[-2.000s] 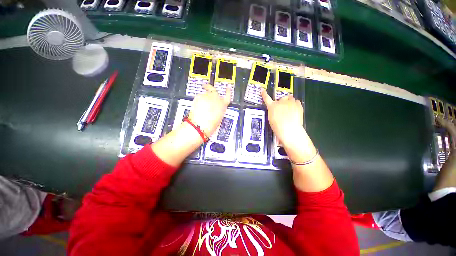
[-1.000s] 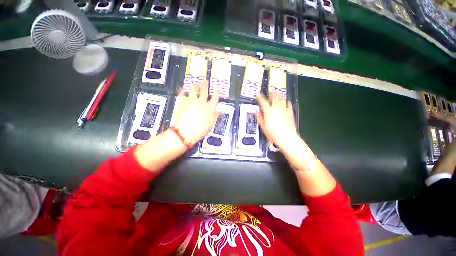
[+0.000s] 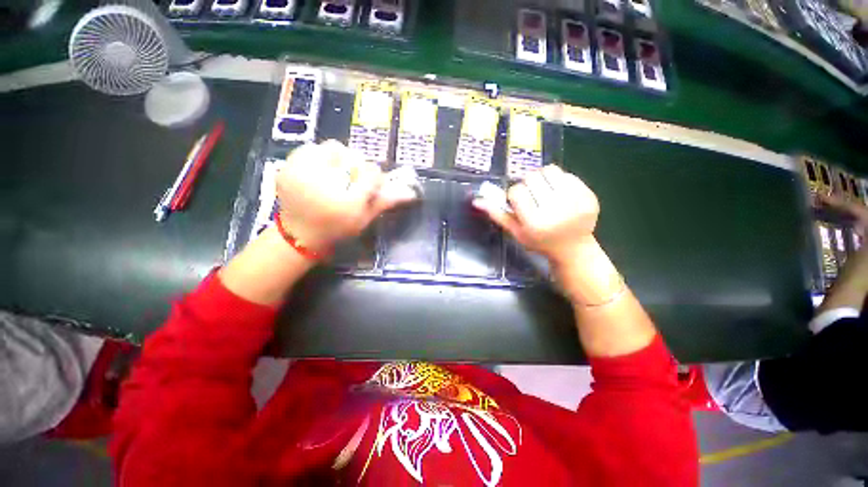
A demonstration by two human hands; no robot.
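Observation:
A clear blister tray (image 3: pixel 412 276) lies in front of me. Its far row holds several yellow-edged keypad phones (image 3: pixel 478 133) with pale, bright screens and one phone back (image 3: pixel 297 105) at the left end. Two middle pockets of the near row are empty. My left hand (image 3: pixel 328 195) is closed over the tray's left part, on a phone whose white end shows at the fingertips. My right hand (image 3: pixel 552 211) is closed at the right, also on a phone with a white end showing. Both held phones are mostly hidden by the fingers. Another white phone shows partly behind my left wrist.
A white desk fan (image 3: pixel 119 49) stands upper left. A red pen (image 3: pixel 198 166) and a pale pen (image 3: pixel 181 176) lie left of the tray. More phone trays lie on the green surface beyond the pale strip (image 3: pixel 666 138). Another person's hand (image 3: pixel 850 214) is over a tray at far right.
The screens went from dark to bright. Two near-row middle phones have left their pockets. My hands have gone from spread over the tray to closed on phones, and are farther apart.

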